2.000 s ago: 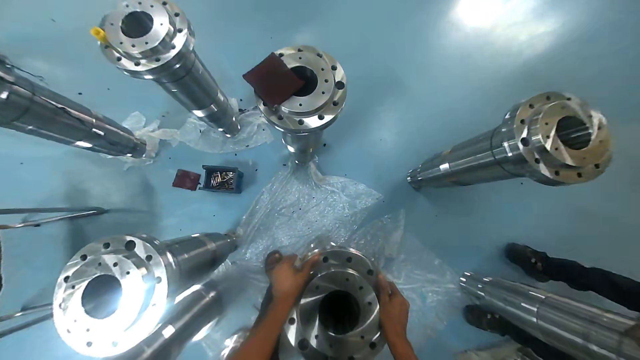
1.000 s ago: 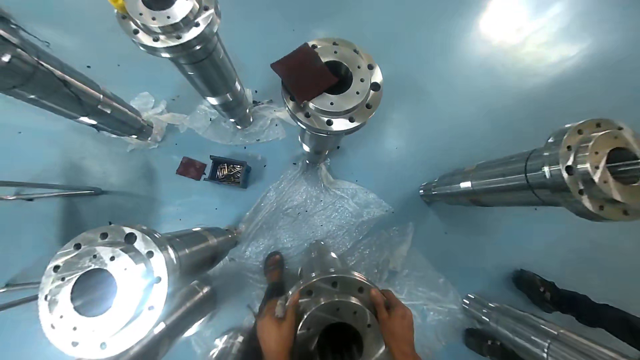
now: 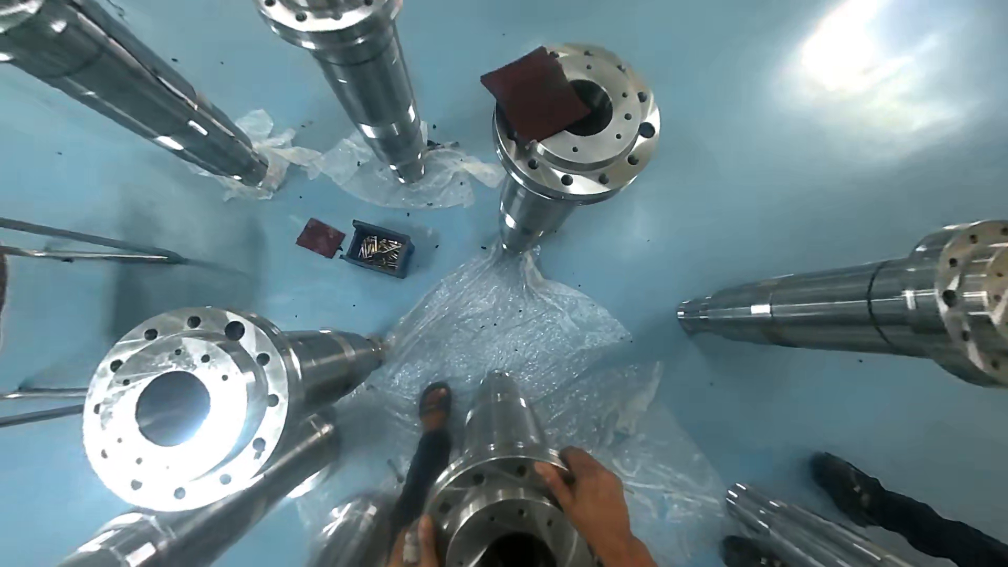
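A flanged steel shaft with a ring of bolt holes and a central bore stands upright at the bottom middle. My right hand holds the far right part of its flange rim, thumb on top and fingers over the edge. My left hand touches the left side of the same flange, partly cut off by the frame's bottom edge. The narrow end of the shaft meets the floor near clear plastic sheeting. Another flanged steel shaft stands farther ahead, with a dark red abrasive pad lying partly over its bore.
More steel shafts stand at the left, far left, top and right. A blue bin of small metal parts lies beside a red pad. Another person's leg shows at the lower right.
My left hand has moved from the upper left flange rim toward the bottom edge of view. My right hand has moved to the far part of the rim. The view has shifted.
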